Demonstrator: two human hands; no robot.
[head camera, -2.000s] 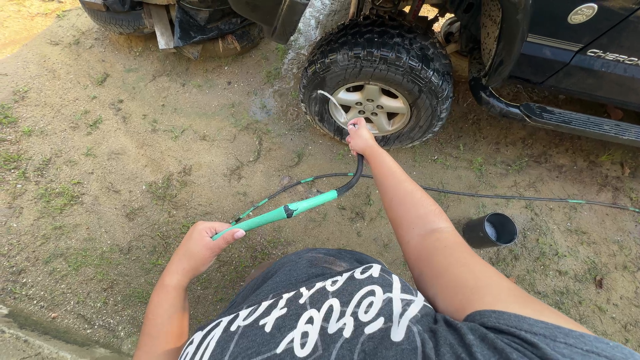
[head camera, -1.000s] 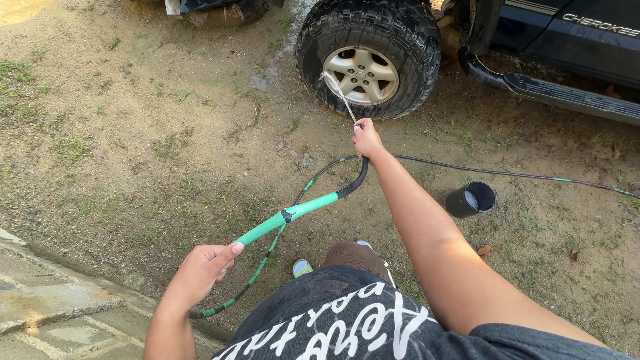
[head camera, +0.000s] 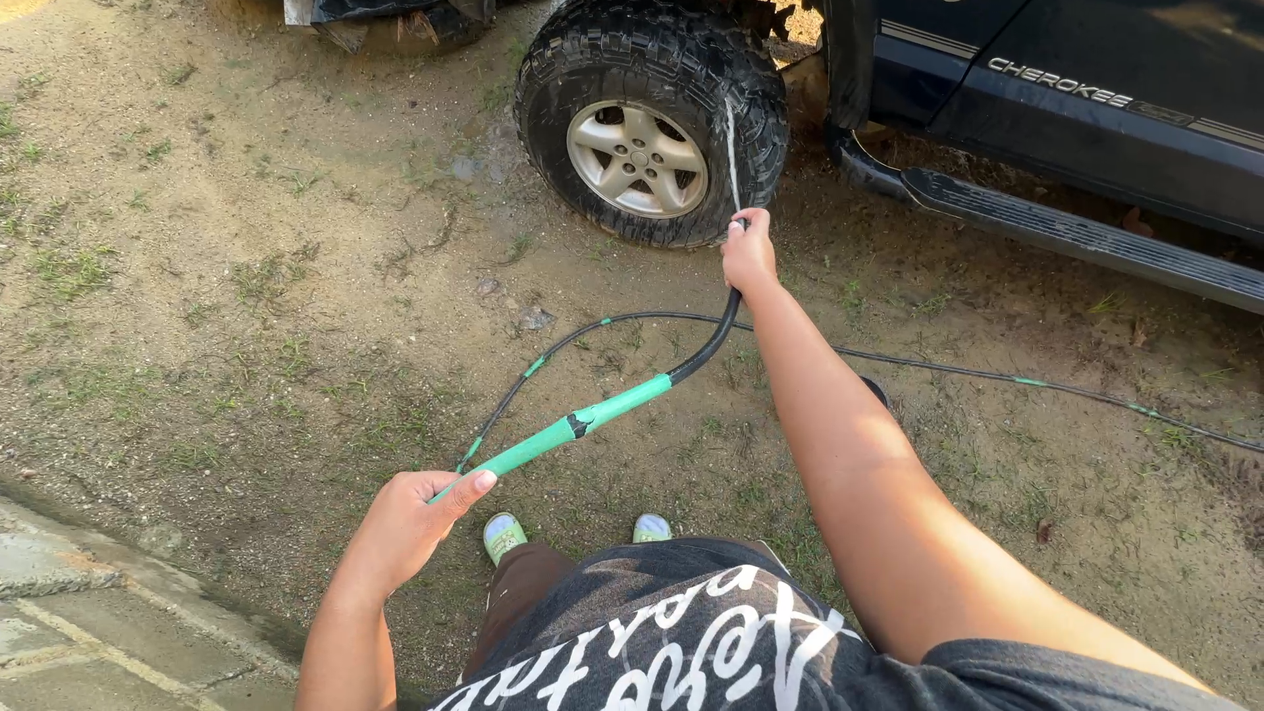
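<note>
A black garden hose (head camera: 706, 353) with a green-wrapped stretch runs between my two hands. My right hand (head camera: 749, 253) grips it close to its outlet, in front of the wheel. From there a thin stream of water (head camera: 732, 153) shoots onto the right side of the knobby black tire (head camera: 553, 128), beside the silver five-spoke wheel rim (head camera: 639, 160). My left hand (head camera: 420, 513) is closed around the green part, lower left, thumb along the top. The rest of the hose loops over the ground behind my right forearm.
The dark vehicle's side step (head camera: 1076, 232) juts out at the right. A black container (head camera: 875, 391) is mostly hidden behind my right arm. Masonry blocks (head camera: 109, 632) edge the lower left. The ground is damp dirt with grass tufts; another wheel shows at the top left.
The water stream has moved from the silver rim to the tire's right side. My right hand has shifted right relative to the wheel. Both hands have kept hold of the hose.
</note>
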